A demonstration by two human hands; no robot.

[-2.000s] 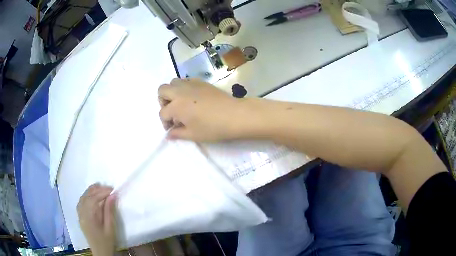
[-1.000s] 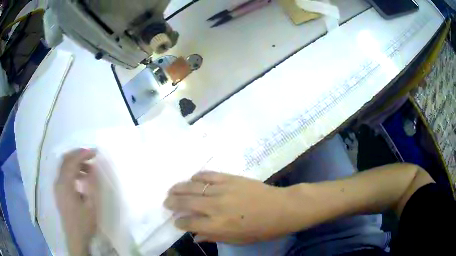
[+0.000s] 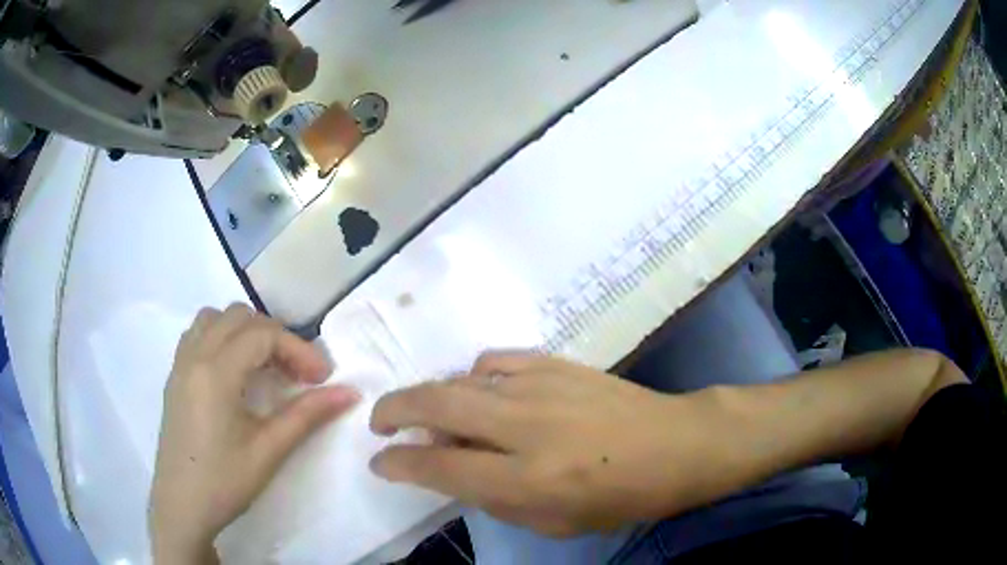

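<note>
The white fabric piece [image 3: 331, 480] lies at the table's near edge under both hands, with creases near its upper corner; its outline fades into the white table. My left hand [image 3: 248, 414] is at its left side, thumb and index finger slightly apart at the cloth; whether cloth is between them cannot be told. My right hand [image 3: 541, 441] holds the cloth at its right side, thumb and fingers bent around it. Both hands are below the needle plate [image 3: 252, 210], away from the presser foot [image 3: 289, 155].
The machine head [image 3: 122, 77] is at upper left, with an orange-brown block [image 3: 331, 138] beside the foot. A dark patch [image 3: 359, 230] marks the bed. Snips' dark blades [image 3: 425, 9] show at the top edge. A ruler scale [image 3: 685, 221] runs along the front edge. Another white piece [image 3: 66, 276] lies at left.
The view has shifted, so the machine sits further left. My left hand has moved right and closer to my right hand at the cloth. The cloth's upper corner now lies creased between them.
</note>
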